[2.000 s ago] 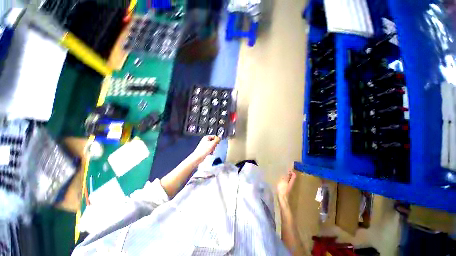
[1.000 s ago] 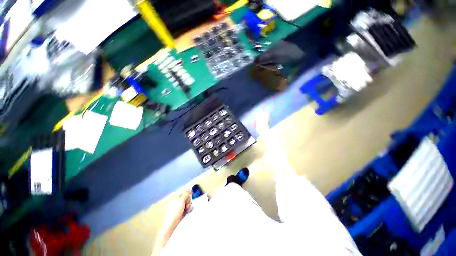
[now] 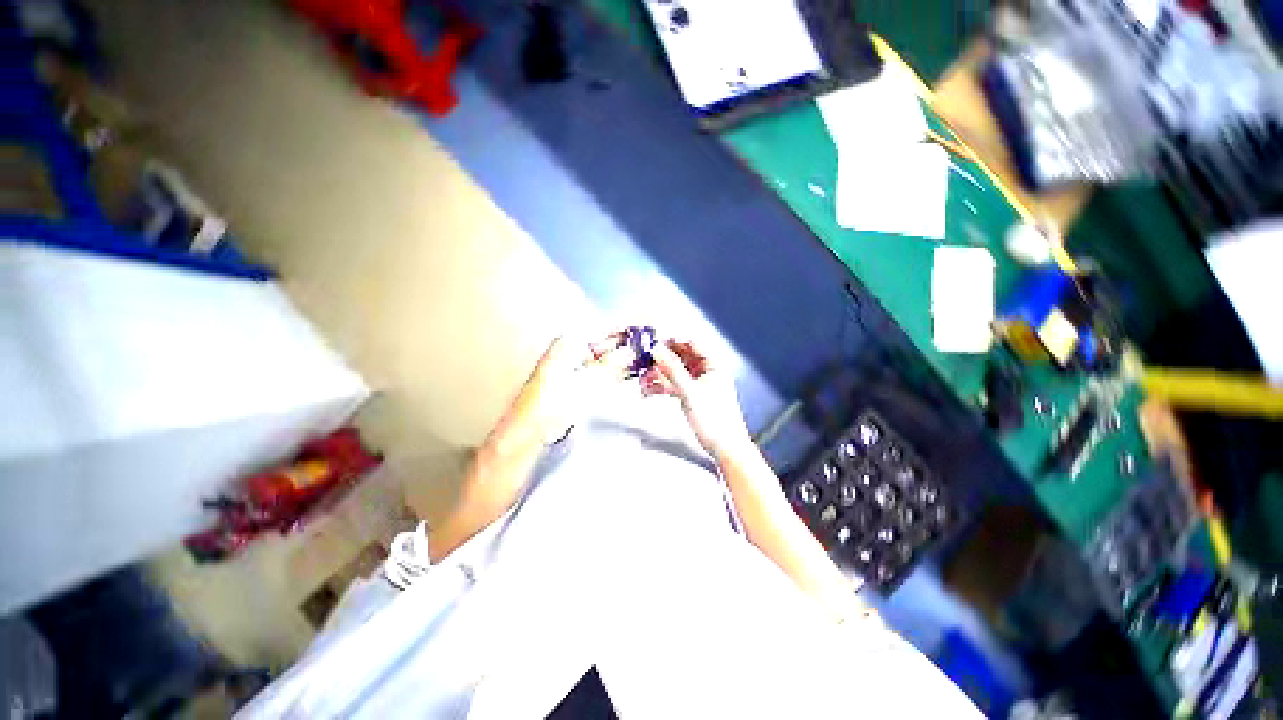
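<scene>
My left hand (image 3: 574,369) and my right hand (image 3: 692,383) are close together in front of my body. Their fingers meet around a small dark part (image 3: 642,346). The part is blurred and partly hidden by the fingers, so its shape is unclear. A black compartment tray (image 3: 875,495) with round, shiny-rimmed parts in its cells is to the right, beyond my right forearm. Neither hand touches it.
The green bench (image 3: 788,166) runs diagonally at the right, with white sheets (image 3: 889,176), a white pad on a black tray (image 3: 739,54) and a blue box (image 3: 1038,303). A red stool (image 3: 394,54) stands at the top left. A white surface (image 3: 155,408) is at the left.
The view has turned strongly, and the tray now shows lower right. My hands, apart two seconds ago, are now together around a small dark part.
</scene>
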